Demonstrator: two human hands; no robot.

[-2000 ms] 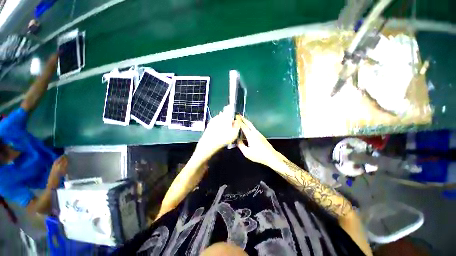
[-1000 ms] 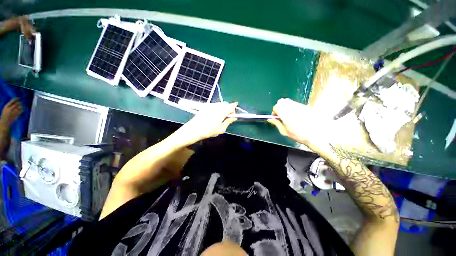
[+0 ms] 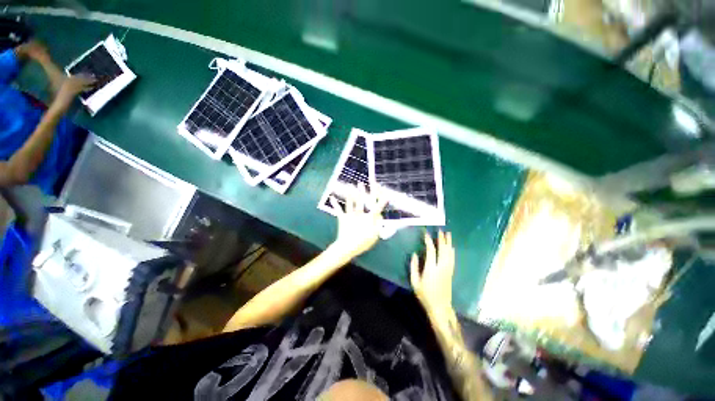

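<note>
A small solar panel (image 3: pixel 406 168) with a dark gridded face and white border lies flat on the green bench in front of me. It overlaps a second panel (image 3: pixel 350 168) on its left. My left hand (image 3: pixel 361 219) is spread over the lower edges of these two panels, fingers apart; whether it grips either cannot be told. My right hand (image 3: pixel 433 266) is open and empty at the bench's front edge, just below the right panel. A loose pile of several panels (image 3: pixel 278 133) lies further left.
A tan glue board (image 3: pixel 502 274) is at right, with a crumpled white wad (image 3: pixel 623 294) and the blurred glue gun (image 3: pixel 564 274) over it. At far left a co-worker's hand (image 3: pixel 78 82) touches another panel (image 3: pixel 102 70). A grey-white equipment box (image 3: pixel 86 274) stands below left.
The panel held edge-on between both hands now lies flat on the bench, overlapping another. My right hand has let go. A gap has opened between these two panels and the pile.
</note>
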